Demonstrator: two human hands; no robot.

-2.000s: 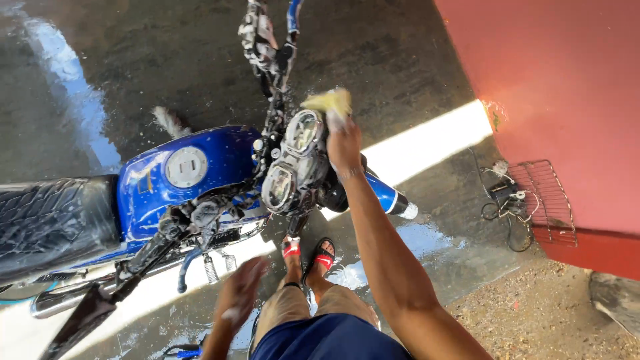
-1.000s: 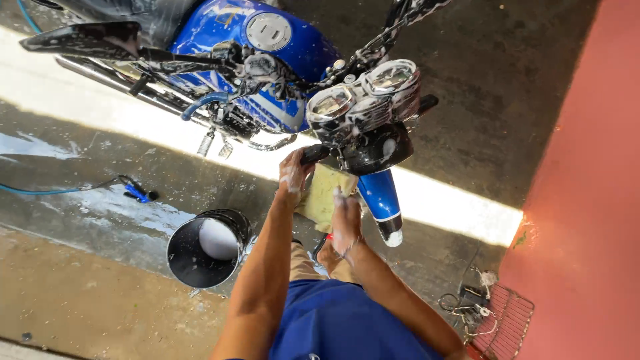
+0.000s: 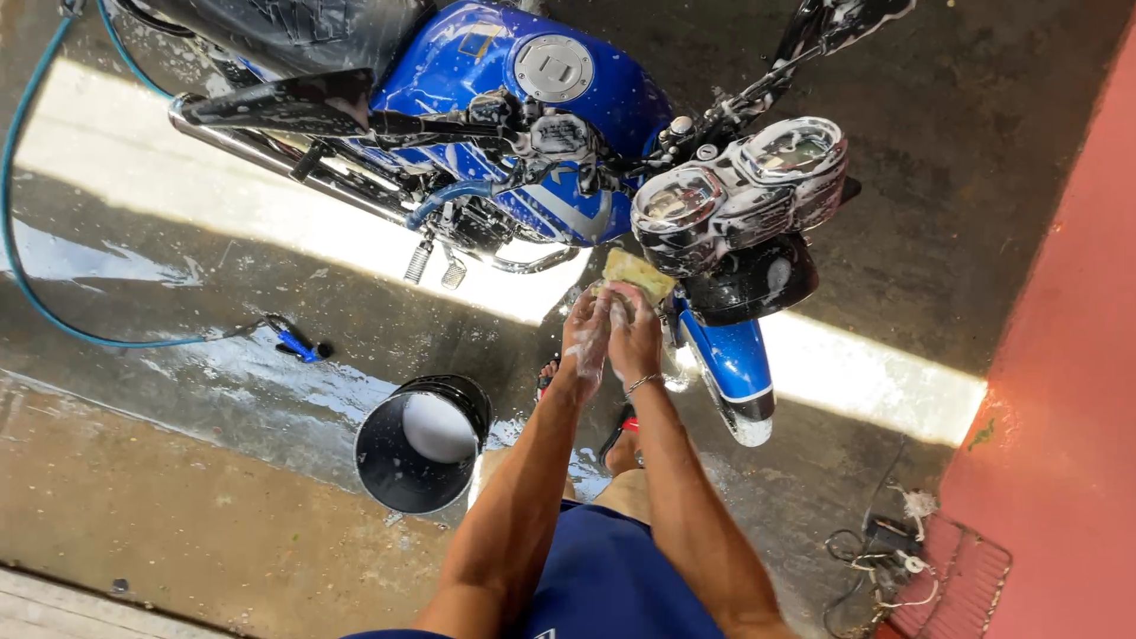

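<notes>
A yellow sponge (image 3: 641,273) is between my two soapy hands, just left of the motorcycle's headlight (image 3: 753,282). My right hand (image 3: 635,333) grips it. My left hand (image 3: 587,333) presses against the right hand and the sponge's near edge; its fingertips are partly hidden, so its hold is unclear. Foam covers the twin instrument gauges (image 3: 737,195), the handlebar and a black mirror (image 3: 280,105). Foam also spots the blue fuel tank (image 3: 612,80). Below the headlight is the blue front fender (image 3: 732,355).
A black bucket (image 3: 377,457) with suds stands on the wet floor left of my legs. Farther left lies a blue hose (image 3: 115,341) with a spray nozzle (image 3: 300,346). A red wall (image 3: 1065,382) rises at the right, with a wire rack (image 3: 963,577) and tangled cords near its base.
My right hand has come down from the gauges with the sponge. My left hand, apart from it two seconds ago and by the handlebar end one second ago, now meets it. The view has shifted.
</notes>
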